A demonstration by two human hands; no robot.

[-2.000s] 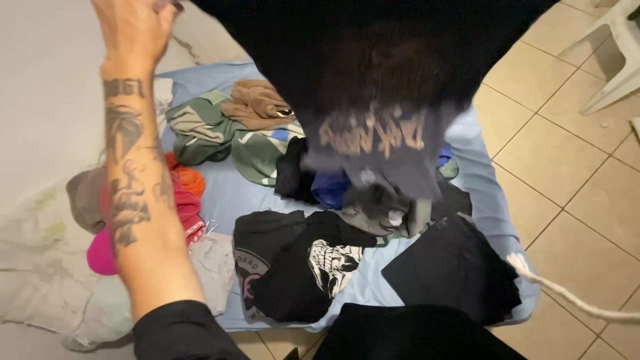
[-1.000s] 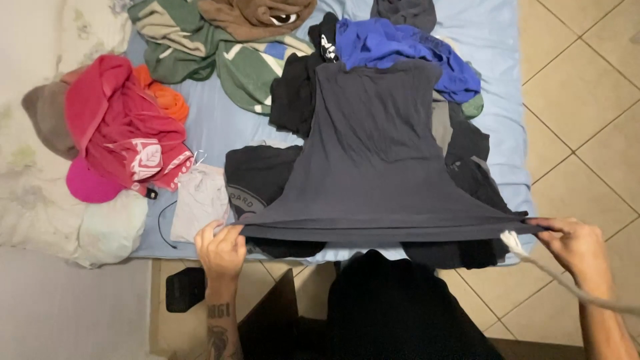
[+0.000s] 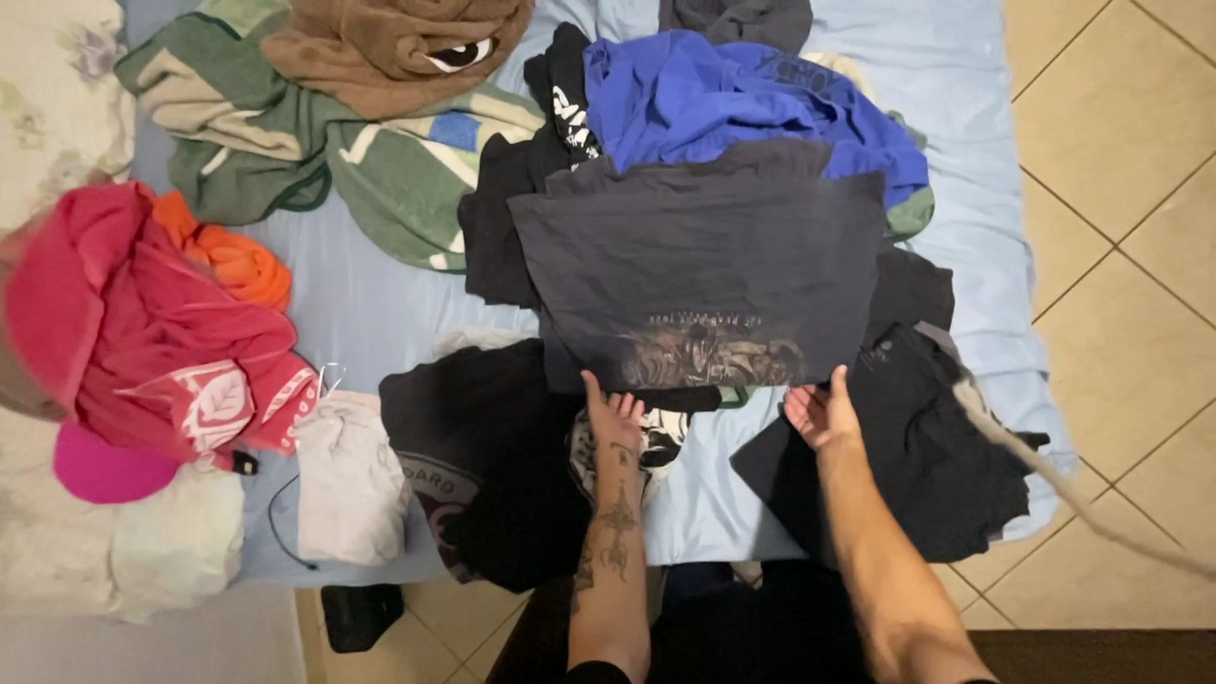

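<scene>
A dark grey T-shirt (image 3: 698, 256) with a faded print lies folded over on the pile of clothes, its lower edge towards me. My left hand (image 3: 616, 408) is at the left part of that edge, palm up, thumb on top and fingers partly under the cloth. At the right part of the edge, my right hand (image 3: 819, 408) is placed likewise, thumb raised. How firmly either hand grips is unclear. Beyond the shirt lies a crumpled blue garment (image 3: 703, 100). Black folded garments lie on both sides nearer me, one at left (image 3: 494, 456) and one at right (image 3: 912, 446).
A light blue bed sheet (image 3: 332, 285) lies under everything. At left are a red cloth (image 3: 190, 332), an orange cloth (image 3: 247, 271), a magenta cap (image 3: 109, 465) and a pale pouch (image 3: 351, 484). A green patterned blanket (image 3: 399, 190) and a brown plush item (image 3: 399, 47) lie beyond. A pale cord (image 3: 1054, 475) hangs at right.
The dark grey shirt, stretched wide between my hands one second ago, now lies folded over on the pile. Both hands have come closer together and moved forward.
</scene>
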